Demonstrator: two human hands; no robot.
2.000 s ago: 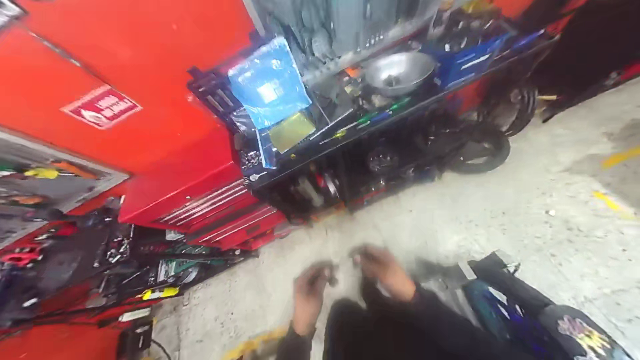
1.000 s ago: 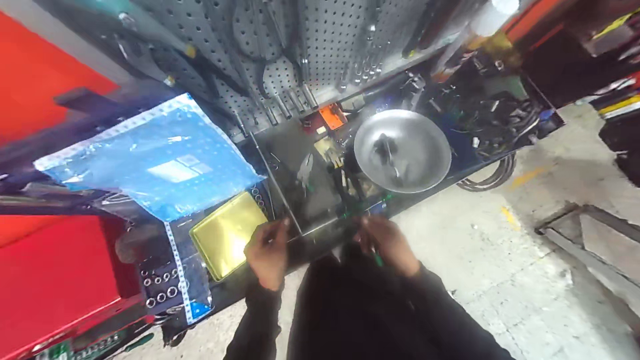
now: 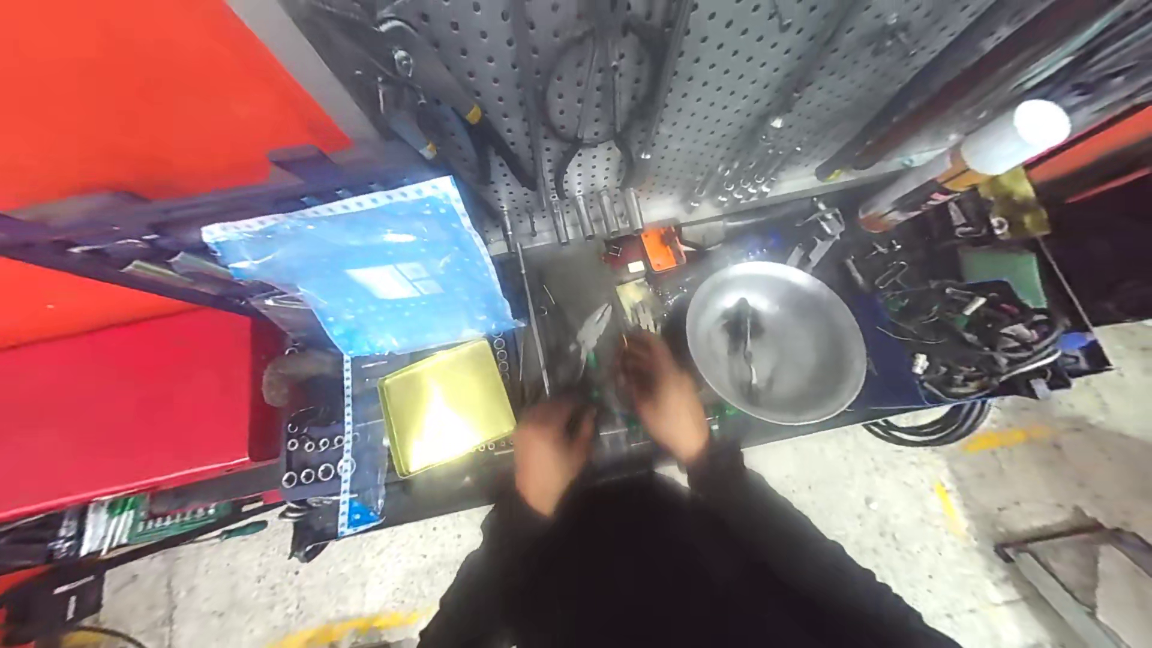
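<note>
Both of my hands are over the workbench, blurred by motion. My left hand (image 3: 551,450) is beside the yellow tray (image 3: 447,407), below a long thin metal rod (image 3: 533,319). My right hand (image 3: 661,396) reaches in among small tools, left of the round metal bowl (image 3: 801,346), which has a dark-handled item (image 3: 743,346) lying in it. Pliers (image 3: 591,331) lie between and just beyond my hands. An orange box (image 3: 662,248) sits farther back. Whether either hand holds anything is hidden by the blur.
A blue plastic packet (image 3: 378,270) lies at the left above sockets (image 3: 315,472). Pliers and wrenches hang on the grey pegboard (image 3: 720,99). Tangled cables (image 3: 990,337) lie at the bench's right end, near a white-capped bottle (image 3: 1008,144). A red tool cabinet (image 3: 135,405) stands left.
The view has moved in close to the bench. My hands, over the floor two seconds ago, are now over the bench, with the right one in among the tools.
</note>
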